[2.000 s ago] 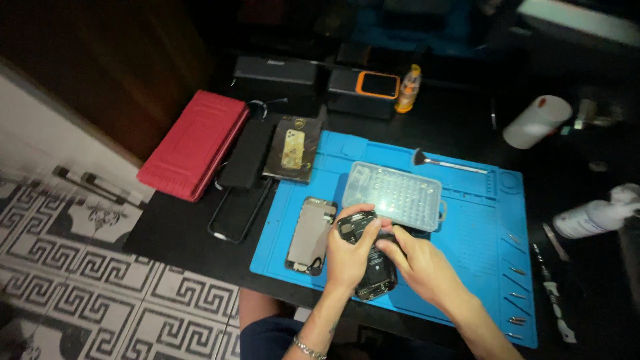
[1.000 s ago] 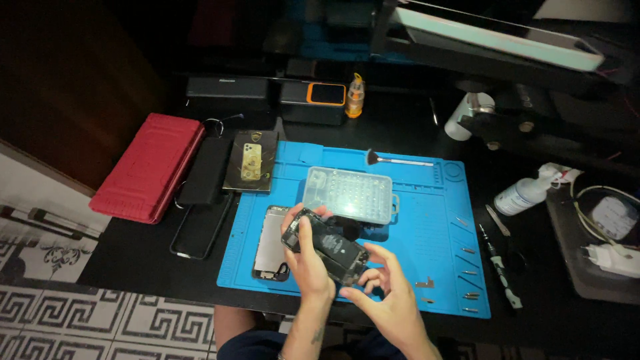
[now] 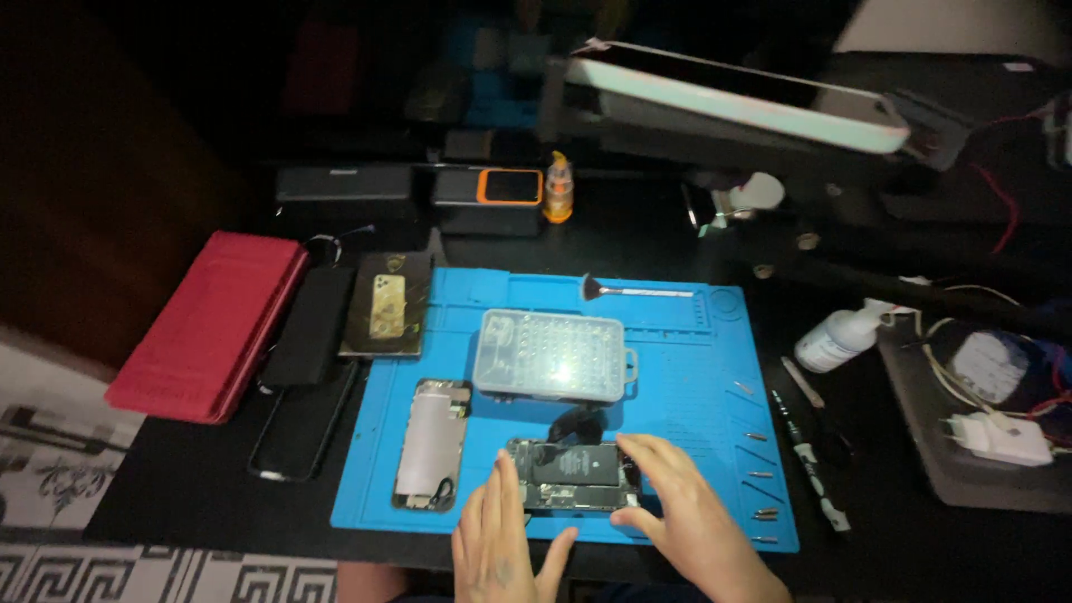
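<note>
An opened smartphone body [image 3: 578, 473], its battery and boards bare, lies sideways on the blue silicone repair mat [image 3: 687, 469] near the front edge. My left hand [image 3: 502, 528] is at its left end, fingers extended along that end and thumb apart. At the right end is my right hand [image 3: 678, 502], its fingers at the upper corner and its thumb at the lower one. To the left lies a detached phone screen assembly [image 3: 433, 444], back side up. Behind the phone body sits a clear plastic bit case [image 3: 550, 356], with a dark object [image 3: 578, 425] between them.
A brush [image 3: 636, 291] and several screwdriver bits [image 3: 758, 475] lie on the mat. Right of it are a screwdriver [image 3: 808, 461], tweezers [image 3: 802, 383], a white bottle [image 3: 837, 339] and a charger [image 3: 1001, 440]. A red case [image 3: 209, 327] and phone box [image 3: 387, 310] stand left.
The phone body, held up in both hands a second ago, now rests on the mat, and my hands have spread to its two ends. The view has shifted.
</note>
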